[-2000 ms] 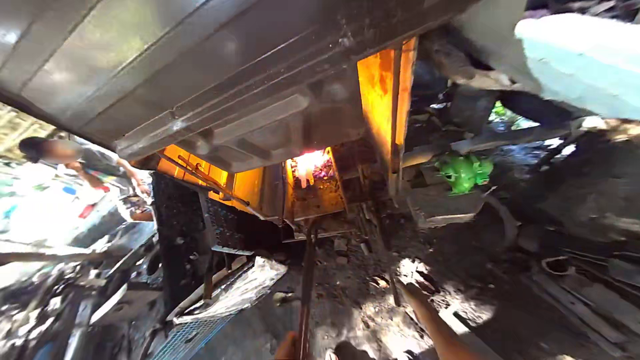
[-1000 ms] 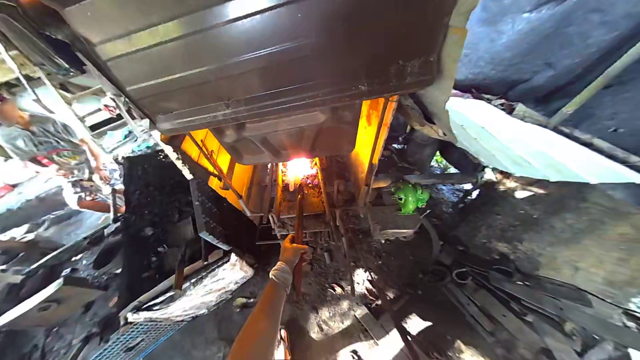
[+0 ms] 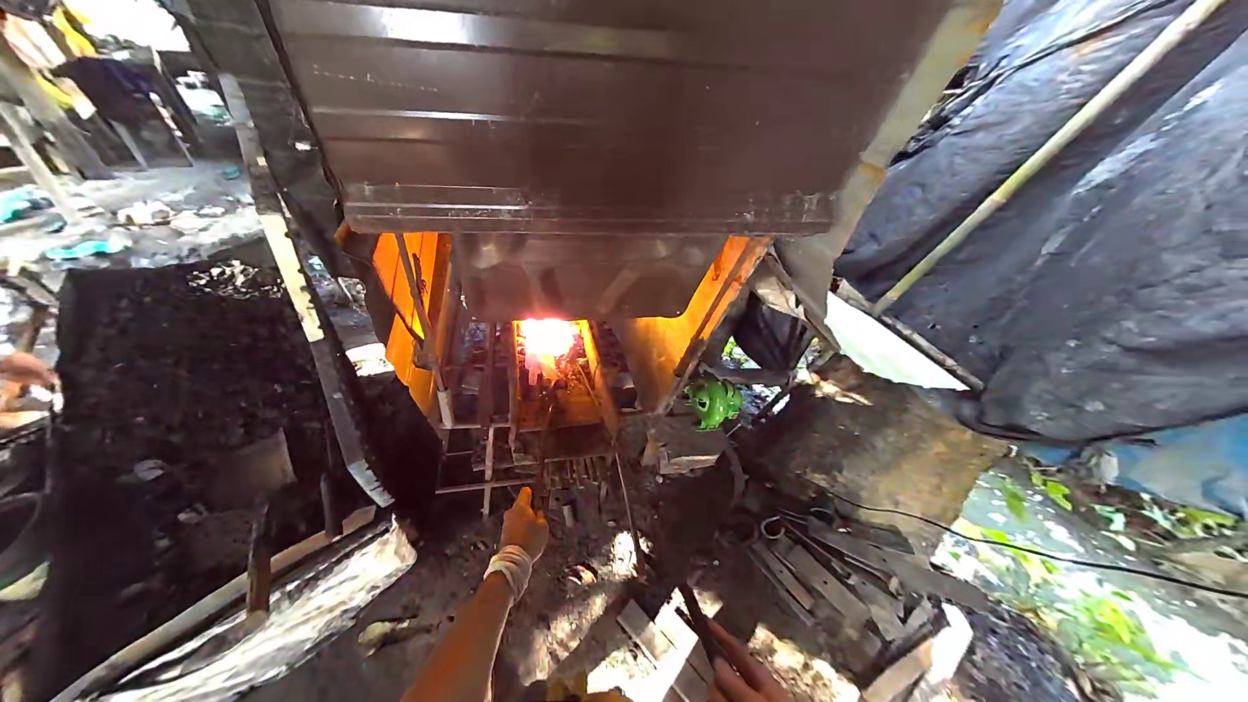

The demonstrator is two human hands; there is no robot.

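Note:
My left hand (image 3: pixel 525 526), with a pale wrap at the wrist, is low in the middle, closed around the near end of a thin dark rod (image 3: pixel 548 419). The rod reaches forward to the glowing forge fire (image 3: pixel 546 341), which burns in a narrow trough under the metal hood (image 3: pixel 585 127). At the bottom edge, right of centre, my right hand (image 3: pixel 741 673) is partly cut off by the frame. It grips a dark bar-like tool (image 3: pixel 697 619) that points up and left. The tool's other end is hidden.
Right of the forge sits a green blower (image 3: pixel 714 403). Flat metal strips (image 3: pixel 829 575) lie on the ground at right, near a black cable (image 3: pixel 1014 554). A black coal-covered surface (image 3: pixel 175 390) stands at left. Another person's hand (image 3: pixel 27 370) shows at the left edge.
The view has shifted and levelled. The right hand, out of view one second ago, now shows at the bottom with a dark tool. My left hand remains below the fire.

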